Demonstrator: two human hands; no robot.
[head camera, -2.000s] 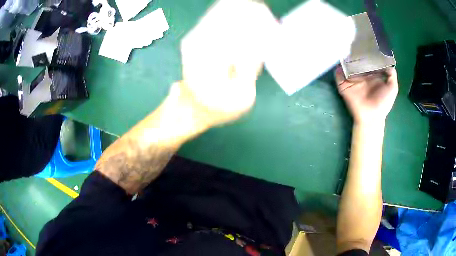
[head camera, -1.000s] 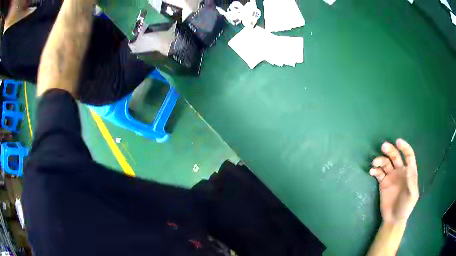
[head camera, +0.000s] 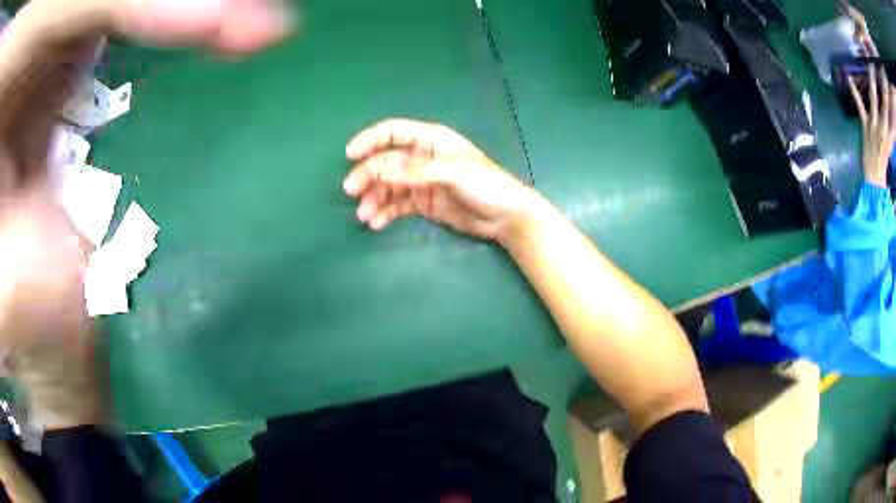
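Note:
My right hand (head camera: 422, 182) is over the middle of the green bench, palm inward, fingers curled loosely and apart, holding nothing. My left arm rises along the left edge, strongly blurred. My left hand (head camera: 211, 25) appears at the top left, partly cut off, fingers pointing right; its grip cannot be made out. White leaflets (head camera: 93, 201) lie fanned on the bench beside the left arm, which partly hides them. A paler piece with white flaps (head camera: 103, 106) lies above them.
Black boxes (head camera: 752, 147) stand in rows at the upper right. Beyond them, another person's hand (head camera: 872, 123) is at a dark item, with a blue sleeve (head camera: 855, 295) below. A brown carton (head camera: 786, 432) is below the bench edge. A blue stool (head camera: 180, 460) shows lower left.
The view swung left, then back right. The open box in my right hand and the white sheet by my left hand two seconds ago no longer show. My left arm is now at the left edge.

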